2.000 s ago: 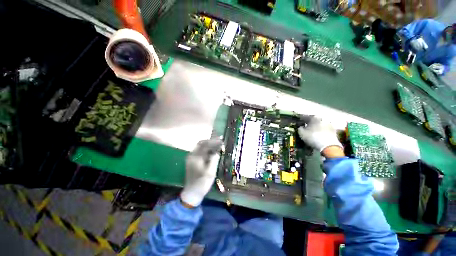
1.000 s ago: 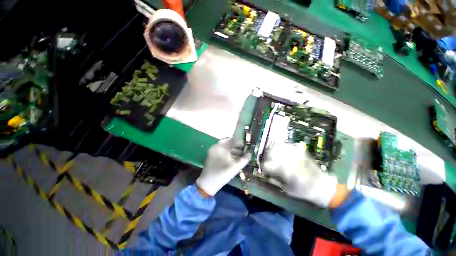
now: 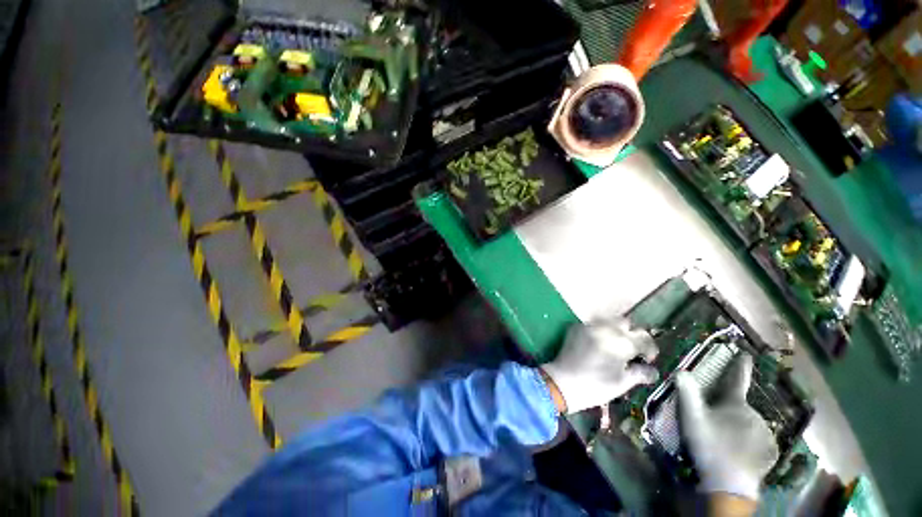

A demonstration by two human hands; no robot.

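The circuit board sits in its black frame on the bench, in front of me at the lower right. My left hand, in a white glove, rests at the frame's near left side with fingers bent; whether it grips the frame is unclear. My right hand, also gloved in white, lies over the board's white-silver bar with its fingers on or just above it. The hand hides part of the board, and I cannot tell whether it holds anything.
A shallow black tray holds green terminal blocks. Two framed boards lie on the conveyor. Another framed board sits on black totes at left. A cream ring stands by the orange post.
The view has swung left, so the bench appears farther right and the framed board at upper left shows more fully. Both hands remain at the board; the right is still over it.
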